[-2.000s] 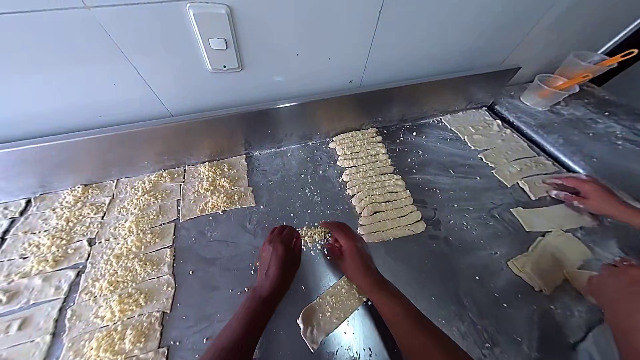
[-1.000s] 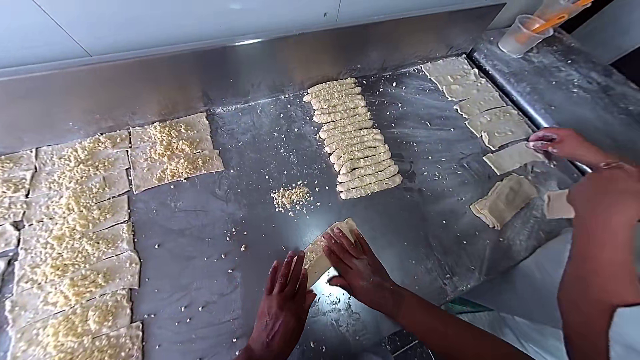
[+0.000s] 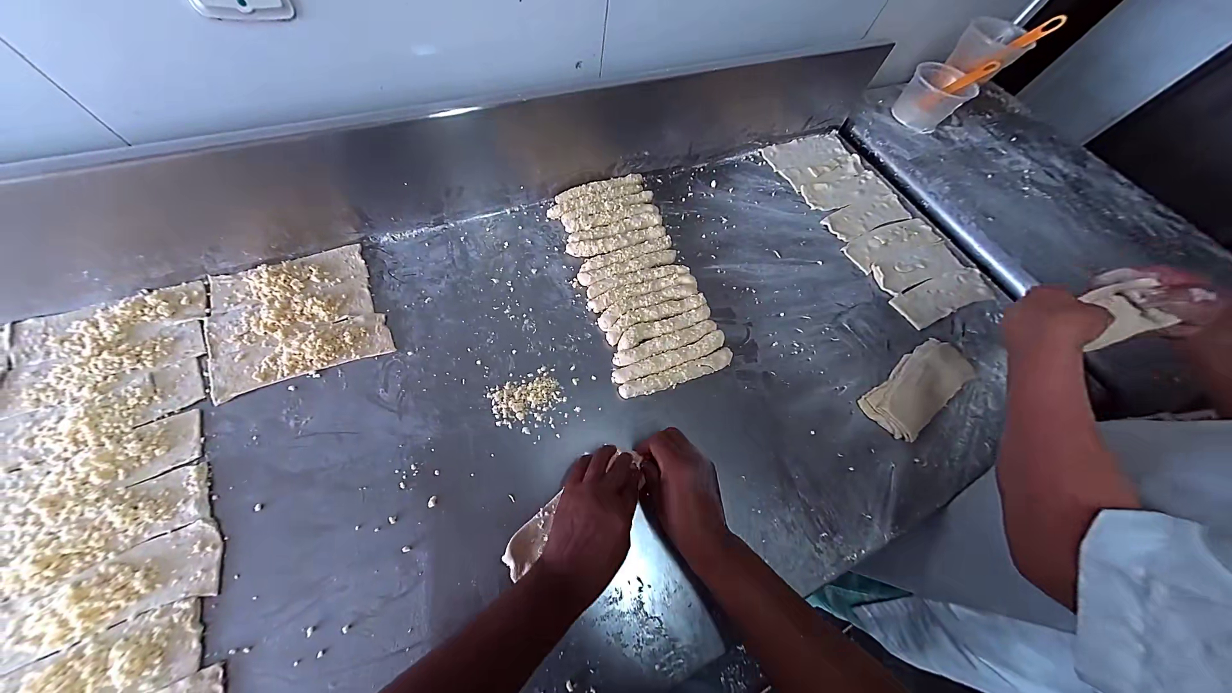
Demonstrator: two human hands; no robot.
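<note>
My left hand (image 3: pixel 595 510) and my right hand (image 3: pixel 681 481) are close together near the front of the steel table, fingers curled on a piece of dough (image 3: pixel 531 541). Part of the dough shows left of my left hand; the rest lies hidden under the fingers. Just beyond is a small pile of grated cheese-like crumbs (image 3: pixel 527 398). Farther back lies a row of rolled dough sticks (image 3: pixel 640 284), side by side, with crumbs on top. At the left, flat dough rectangles (image 3: pixel 298 318) bear the same crumbs.
A co-worker's hands (image 3: pixel 1054 318) hold dough at the right. Near them are stacked dough pieces (image 3: pixel 917 389) and a row of plain dough sheets (image 3: pixel 881 226). Plastic cups (image 3: pixel 932 101) with orange-handled utensils stand at the back right. A steel backsplash (image 3: pixel 433 164) borders the table.
A second ago both my hands lay fingers extended over the dough strip; now the fingers are curled around it. The co-worker's hands have moved from the dough sheets to the right, holding dough.
</note>
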